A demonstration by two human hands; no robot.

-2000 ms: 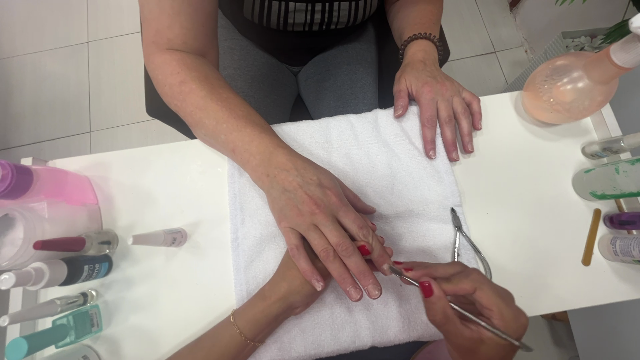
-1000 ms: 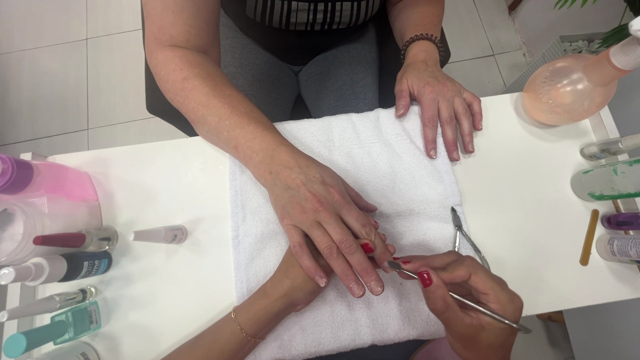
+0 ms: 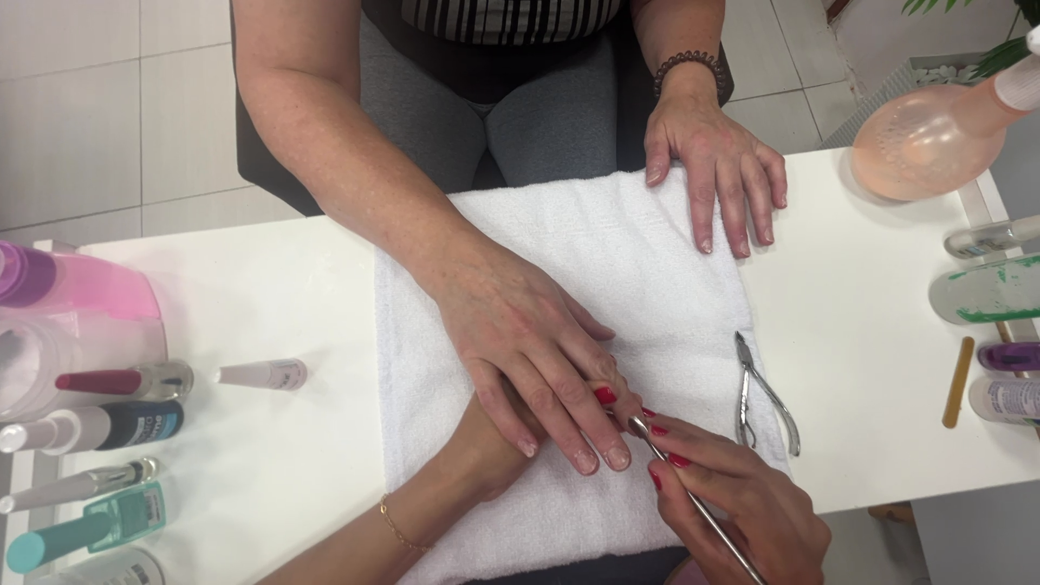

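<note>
My left hand (image 3: 508, 431), partly hidden, lies under the other person's hand (image 3: 528, 333) and grips one of its fingers, my red thumbnail showing beside it. In my right hand (image 3: 731, 487) is a metal cuticle pusher (image 3: 691, 496), its spoon-shaped tip at the nail of that held finger. Both my hands are over a white towel (image 3: 650, 276). Metal cuticle nippers (image 3: 756, 398) lie at the towel's right edge. The person's other hand (image 3: 715, 171), below a beaded bracelet, rests flat at the towel's upper right corner.
Nail polish bottles (image 3: 134, 504) and a pink bottle (image 3: 106, 284) line the table's left side. A small white-capped bottle (image 3: 260, 374) lies nearer the towel. On the right are a peach-coloured pump bottle (image 3: 926, 142), a nail file (image 3: 959, 382) and several more bottles (image 3: 987, 292).
My right hand has shifted slightly with the cuticle pusher, whose tip stays by the held finger. My left hand keeps its hold, and the person's hands rest much as before.
</note>
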